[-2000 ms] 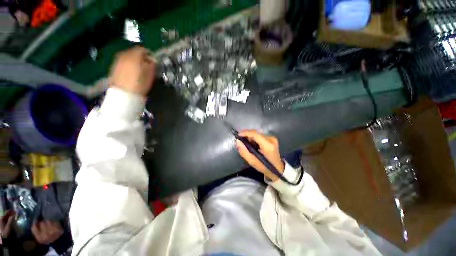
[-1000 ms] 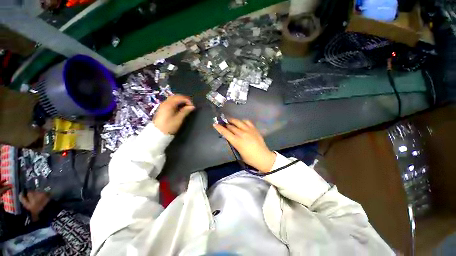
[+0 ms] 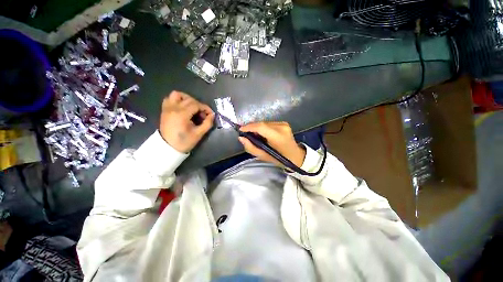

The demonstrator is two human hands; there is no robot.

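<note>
A flat silver-white module [image 3: 225, 112] lies on the dark bench between my hands. My right hand [image 3: 273, 144] holds the black pen-like soldering iron [image 3: 270, 151], its tip at the module. My left hand [image 3: 186, 120] is just left of the module, thumb and forefinger pinched together; whether something thin is between them is too small to tell. A pile of grey-silver modules [image 3: 220, 27] lies beyond my hands, with a few flat ones at its near edge. A loose heap of narrow white-silver strips with reddish-purple marks [image 3: 88, 110] lies at the left.
A green mat [image 3: 380, 55] with wire bits is at the right, under coiled dark rings [image 3: 380, 12]. An open cardboard box [image 3: 375, 160] with shiny plastic trays stands right, below the bench edge. A purple-rimmed cylinder [image 3: 22, 71] and a yellow device [image 3: 7, 148] are at the left.
My left hand went from above the pile's left side down to beside the module. A separate module now lies before me, and the iron's tip is at it. The view has shifted.
</note>
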